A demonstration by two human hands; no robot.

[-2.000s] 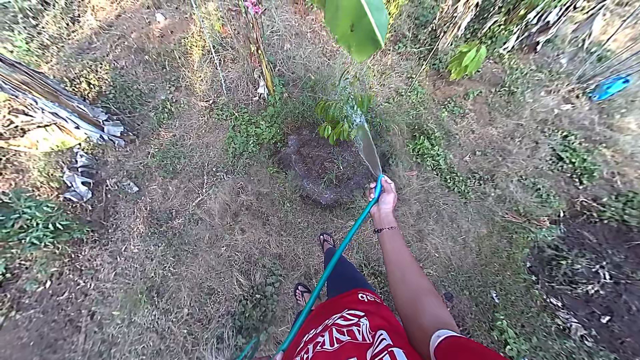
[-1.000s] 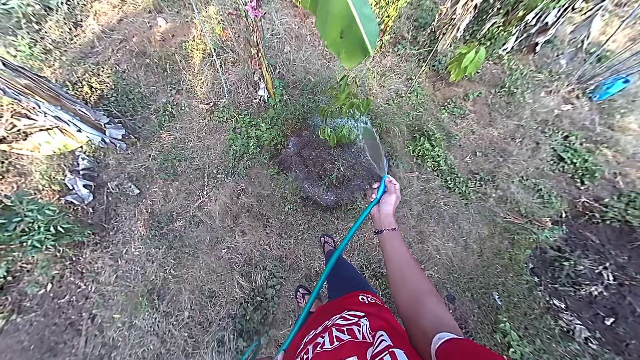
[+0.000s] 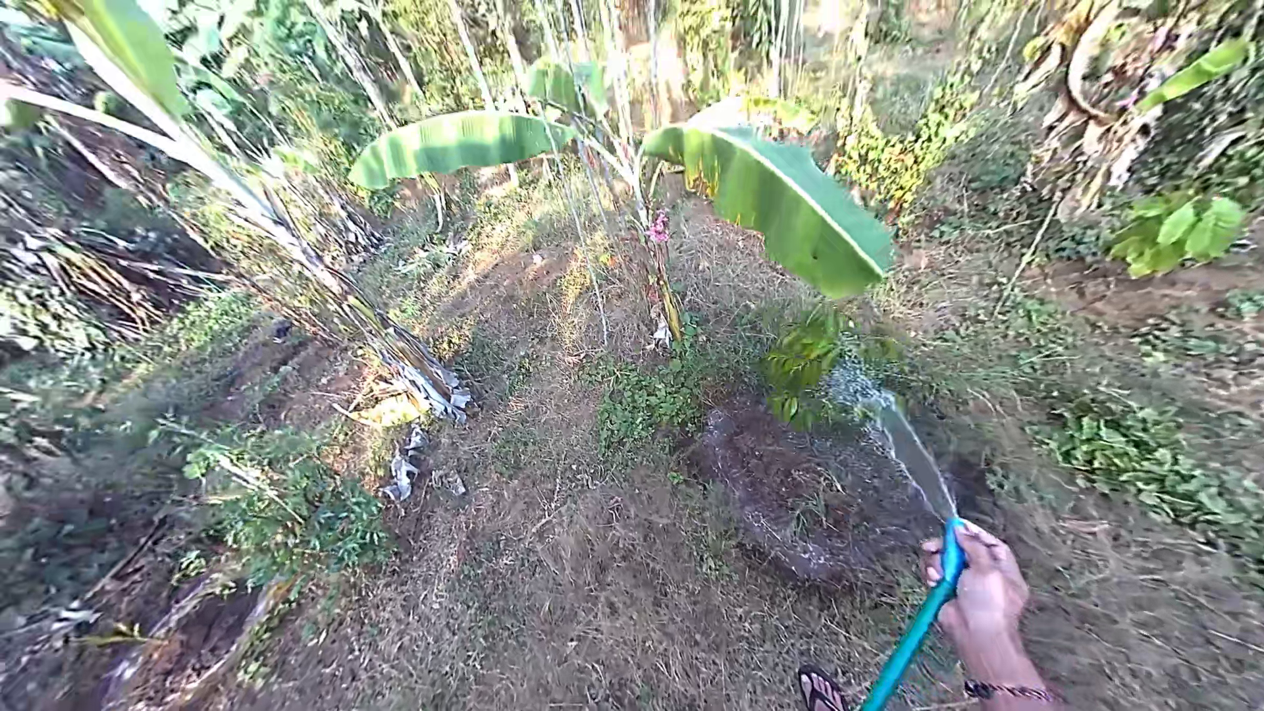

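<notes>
My right hand (image 3: pixel 978 583), with a dark braided bracelet at the wrist, grips the end of a teal garden hose (image 3: pixel 913 637) at the lower right. A flat fan of water (image 3: pixel 913 459) leaves the hose end up and to the left. It breaks into drops by the leaves of a small leafy plant (image 3: pixel 805 360). Dark, wet soil (image 3: pixel 780 484) lies below these leaves, left of my hand. My left hand is out of view.
A banana plant with broad leaves (image 3: pixel 790 202) stands beyond the wet soil; another banana stem (image 3: pixel 336 281) leans at the left. Green weeds (image 3: pixel 296 504) grow at the lower left. A sandaled foot (image 3: pixel 822 689) shows at the bottom edge. Dry grass (image 3: pixel 553 592) covers much ground.
The view has tilted up and turned left, showing the banana plants. My right hand still holds the hose, and water still sprays by the small plant.
</notes>
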